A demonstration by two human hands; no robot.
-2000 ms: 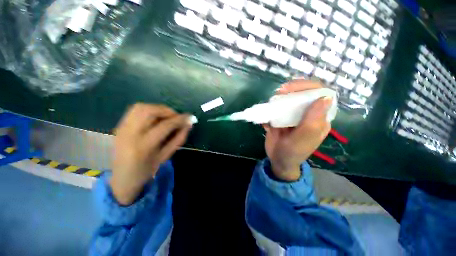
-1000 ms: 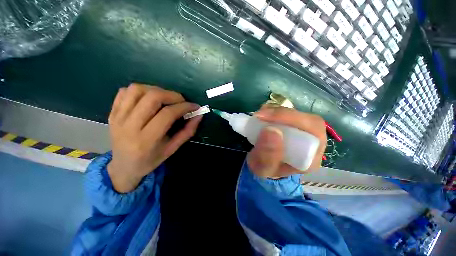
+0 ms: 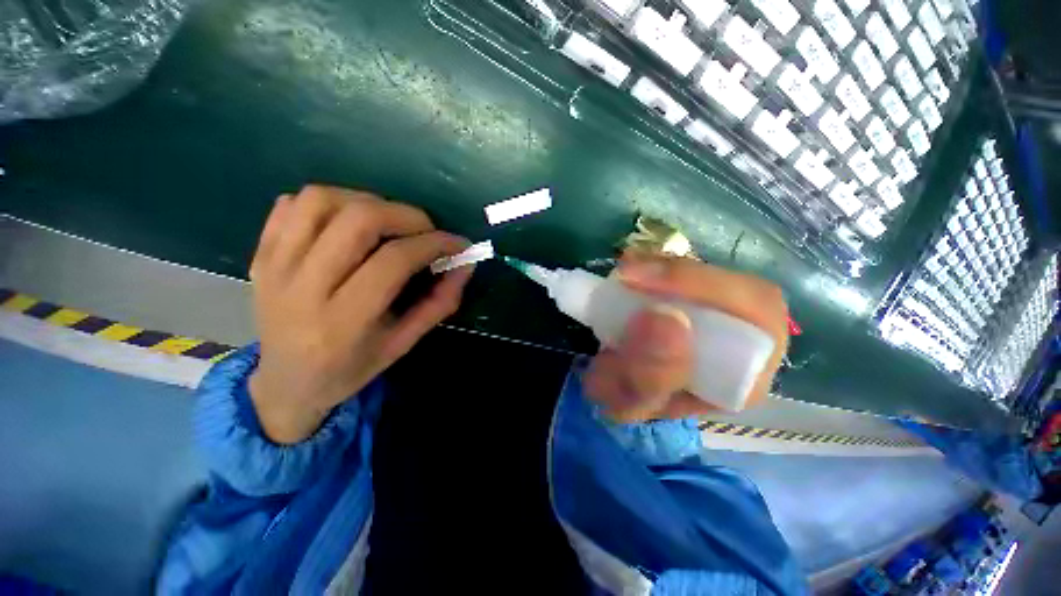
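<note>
My left hand (image 3: 355,297) pinches a small white plastic housing (image 3: 465,256) between thumb and forefinger above the green bench mat. My right hand (image 3: 686,338) is closed around a white translucent glue bottle (image 3: 731,356), tilted with its thin greenish tip pointing left. The tip is close to the housing's right end; whether they touch cannot be told. A loose white rectangular strip (image 3: 518,206) lies on the mat just beyond the housing.
A clear tray of white parts (image 3: 727,87) lies at the upper right, another tray (image 3: 960,268) farther right. A crumpled plastic bag (image 3: 82,52) is at the upper left. The pliers' red handle (image 3: 795,327) shows partly behind my right hand.
The view has shifted and the housing now shows clearly in my left fingertips. The bottle came near it, then drew slightly back to the right over the last second.
</note>
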